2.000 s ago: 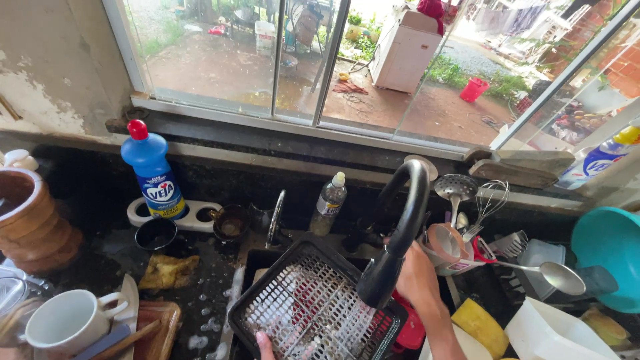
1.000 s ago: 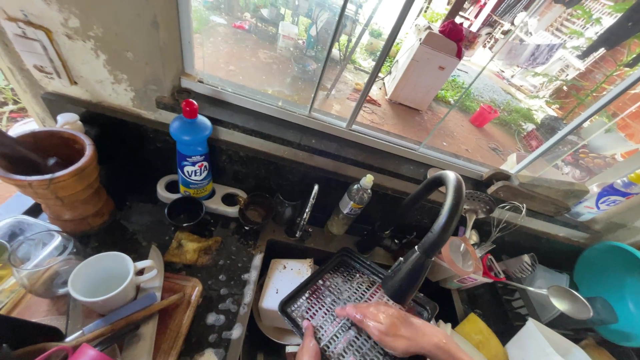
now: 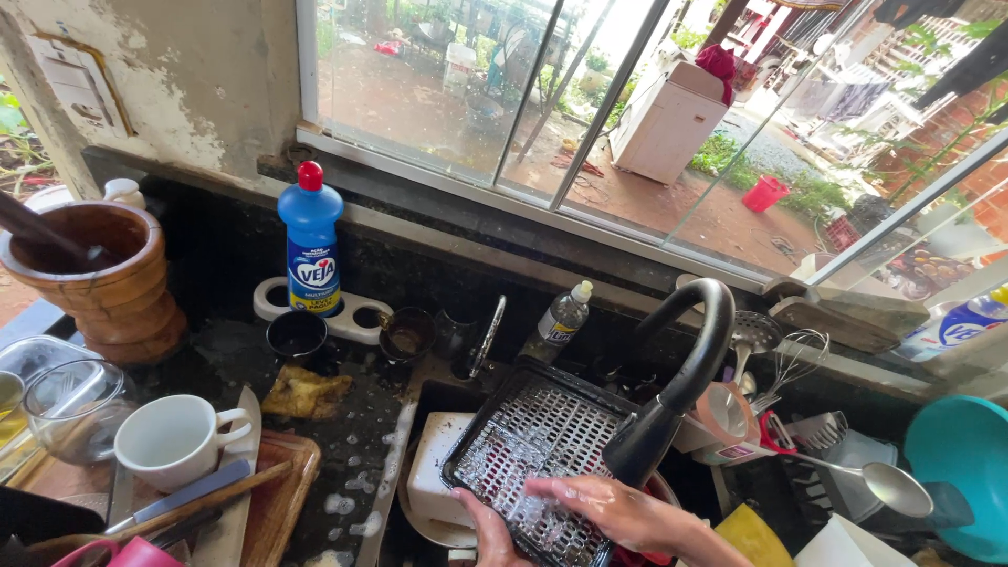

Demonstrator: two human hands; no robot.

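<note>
A black perforated rectangular tray (image 3: 543,449) is tilted over the sink, under the black curved faucet (image 3: 677,370). At its lower left edge, my left hand (image 3: 492,535) grips the rim with the thumb on top; the other fingers are hidden. My right hand (image 3: 606,508) lies flat on the wet, perforated surface, fingers extended and slightly blurred, with suds around them. Beneath the tray, a white container (image 3: 441,465) and other dishes sit in the sink.
Left of the sink are a blue cleaner bottle (image 3: 313,244), a yellowish cloth (image 3: 307,392), a white mug (image 3: 169,441) and a wooden mortar (image 3: 110,276). On the right are a utensil holder (image 3: 724,425), a yellow sponge (image 3: 748,535) and a turquoise bowl (image 3: 965,472).
My right hand has come from behind the faucet onto the tray's surface. My left hand stays at the tray's lower edge. The view has shifted toward the left.
</note>
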